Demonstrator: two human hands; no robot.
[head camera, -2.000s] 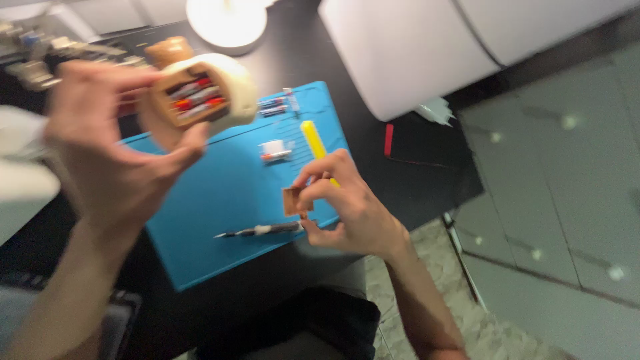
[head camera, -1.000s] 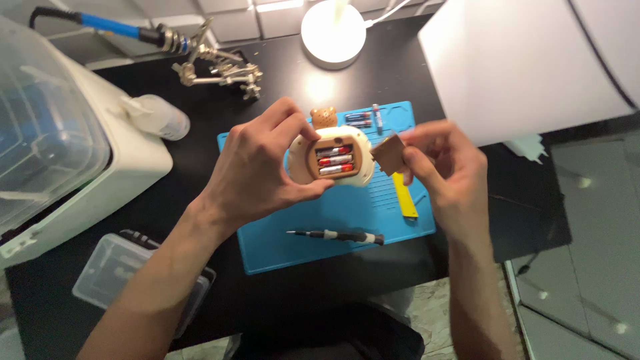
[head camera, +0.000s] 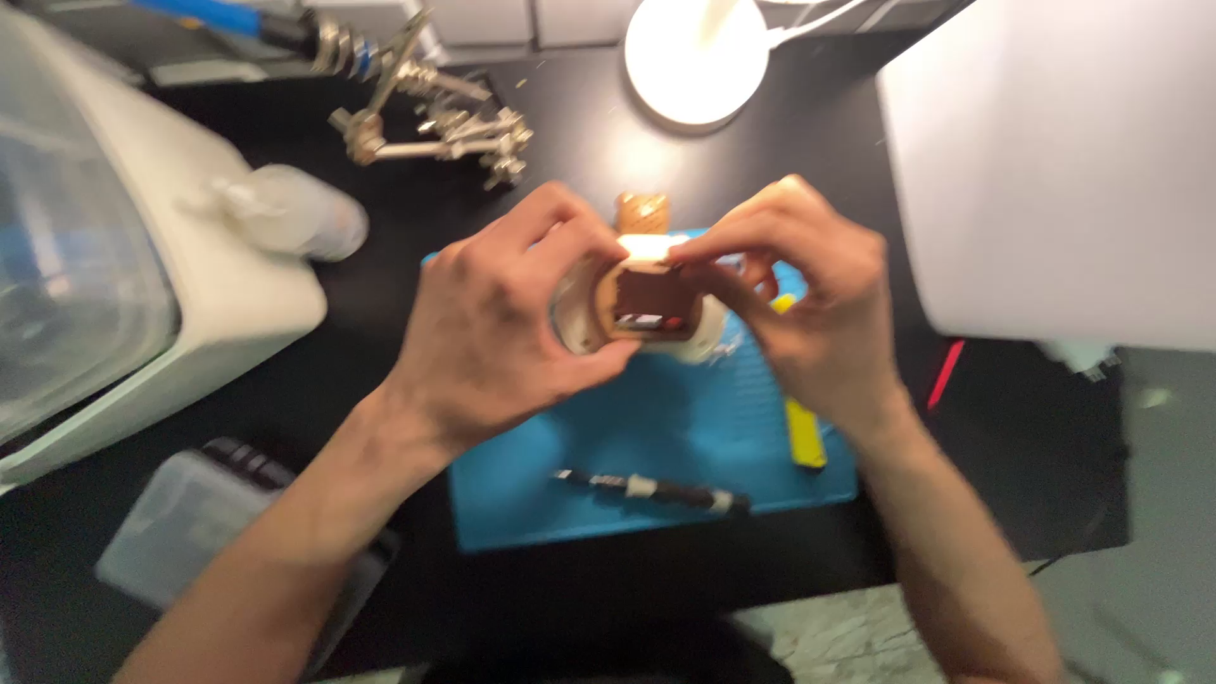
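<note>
My left hand (head camera: 513, 304) grips a cream, rounded battery-powered device (head camera: 698, 340) by its left side, its battery bay facing up. In my right hand (head camera: 807, 294), thumb and fingers pinch a brown battery cover (head camera: 655, 290), which lies over most of the bay. Part of a battery (head camera: 641, 321) shows along the bay's lower edge. Whether the cover is seated cannot be told. Below the hands, a black and silver precision screwdriver (head camera: 655, 490) rests on a blue work mat (head camera: 608, 427). A yellow tool or handle (head camera: 805, 432) lies at the mat's right, partly behind my right hand.
A metal helping-hands stand (head camera: 437, 142) with a blue-handled soldering iron (head camera: 218, 14) is at upper left. Also around are a white lamp base (head camera: 696, 62), a plastic bottle (head camera: 299, 214), a clear plastic box (head camera: 180, 532), a white appliance (head camera: 237, 275) and a large white object (head camera: 1054, 171).
My right hand has brought the brown cover from beside the device onto its battery bay, where several batteries showed a second ago. My left hand still holds the device.
</note>
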